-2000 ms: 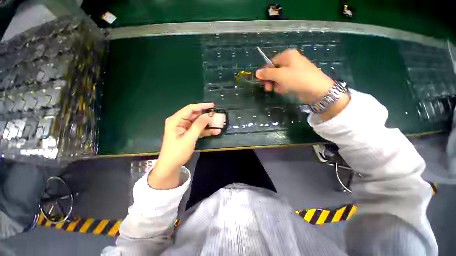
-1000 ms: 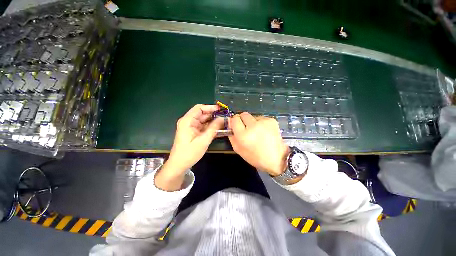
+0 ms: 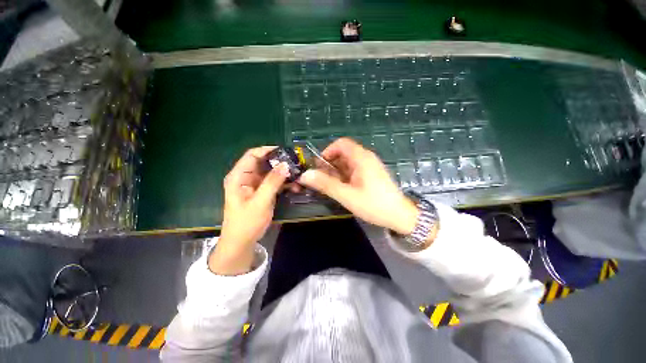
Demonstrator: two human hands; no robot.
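Observation:
My left hand [image 3: 251, 188] holds a small dark device housing [image 3: 282, 162] between thumb and fingers, above the bench's front part. A yellow strip [image 3: 300, 155] stands at the housing's right side. My right hand [image 3: 353, 183] is at the housing's right side, with its fingertips against or very near it. It holds thin silver tweezers [image 3: 320, 154] that point up and left. Whether the right fingers also grip the yellow strip cannot be told. A clear blister tray [image 3: 453, 170] lies flat on the green bench, beyond and to the right of my hands.
Tall stacked blister trays [image 3: 64, 149] stand at the left. Another clear tray [image 3: 602, 135] lies at the far right. Beyond the metal rail [image 3: 234, 54], two small units [image 3: 350, 30] [image 3: 455, 26] sit on the green belt. A person's grey sleeve [image 3: 595, 227] shows at right.
Two seconds ago my right hand was over the tray with the yellow-tabbed part; it has come down to the housing. Since one second ago the housing has tilted and both hands have shifted slightly left in view.

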